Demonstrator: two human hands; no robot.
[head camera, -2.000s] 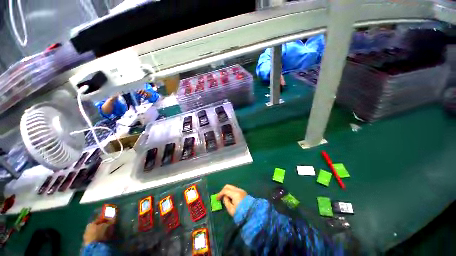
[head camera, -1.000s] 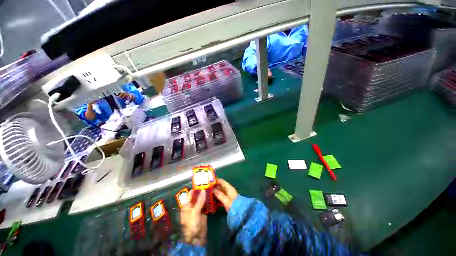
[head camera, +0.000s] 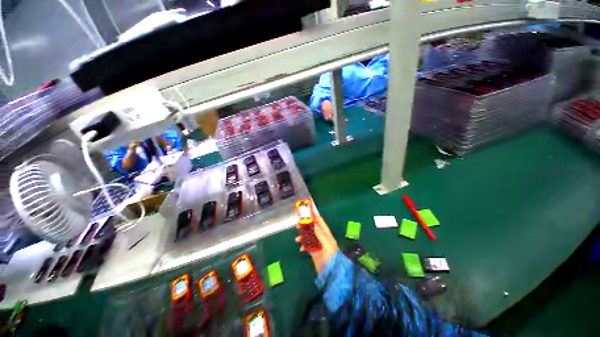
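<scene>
My right hand (head camera: 324, 245) holds a red-and-black mobile phone (head camera: 307, 225) upright, its small screen lit and its keypad facing me, above the bench beside the far tray. My left hand is not in view. Several more phones with orange-red rims and lit screens, one of them here (head camera: 247, 277), lie in a clear plastic tray (head camera: 141, 299) at the near edge. A green card (head camera: 275, 273) lies just right of that tray.
A clear tray (head camera: 214, 184) of dark phones lies on a white board (head camera: 197, 245). Green cards (head camera: 408, 228), a white card (head camera: 385, 222), a red pen (head camera: 420, 218) and a battery-like block (head camera: 437, 264) lie right. A post (head camera: 397, 112), stacked trays (head camera: 487, 112) and a fan (head camera: 49, 197) stand beyond.
The phone held in both hands is now in my right hand alone, further right. My left hand has left the picture. The green card beside the near tray shows again.
</scene>
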